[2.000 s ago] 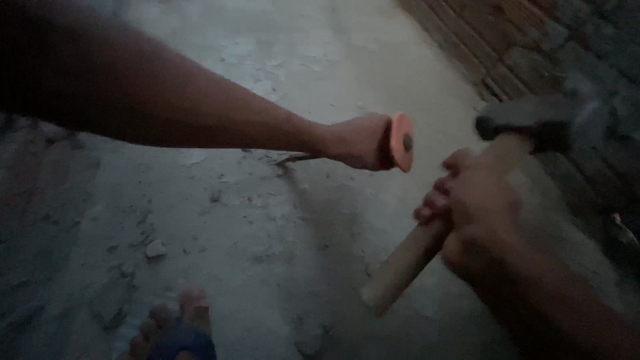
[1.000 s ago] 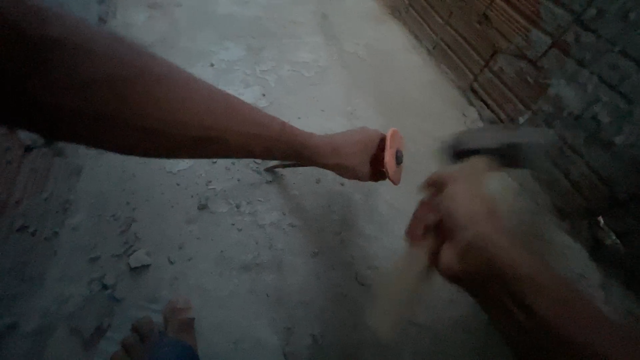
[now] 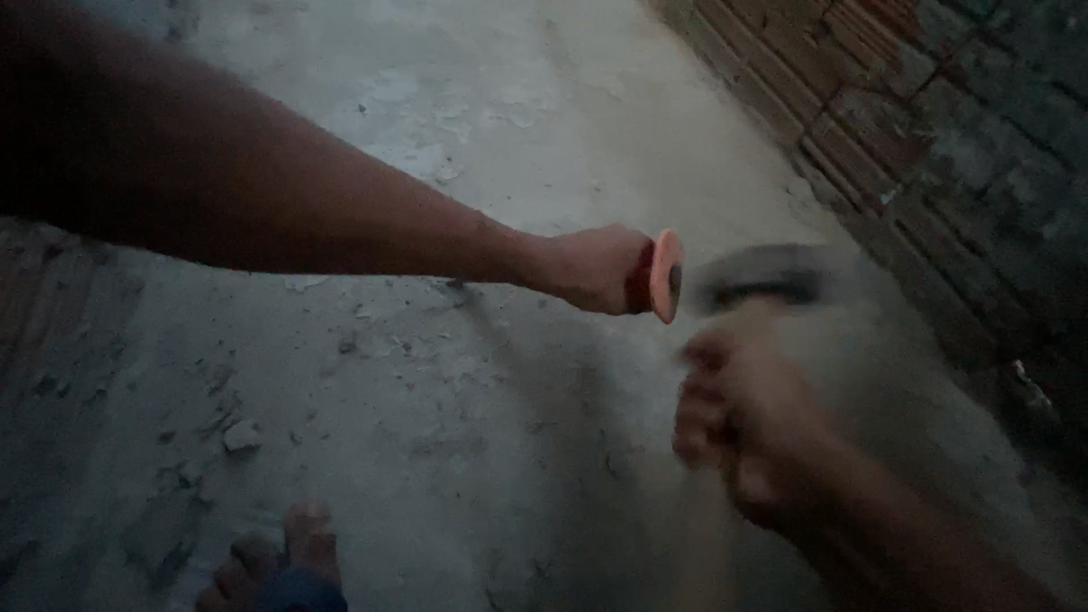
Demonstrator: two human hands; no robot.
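My left hand (image 3: 599,268) is closed around the grip of a chisel; the orange hand guard (image 3: 667,276) shows at its right side with the dark struck end in the middle. Most of the chisel is hidden behind my hand and forearm, and its tip is hard to make out in the dim light. On the right, my right hand (image 3: 739,408) grips the wooden handle of a hammer. The dark hammer head (image 3: 765,276), blurred by motion, is just right of the guard. Whether the two touch cannot be told.
Beneath my hands lies a rough concrete floor (image 3: 408,340) with flaking patches and loose chips, among them a larger fragment (image 3: 243,436) at the left. A wall of ribbed hollow bricks (image 3: 867,144) runs along the right. My foot (image 3: 310,544) in blue-strapped footwear is at the lower left.
The hammer in my right hand has moved left, closer to the orange guard, than two seconds ago. My left hand keeps its hold on the chisel.
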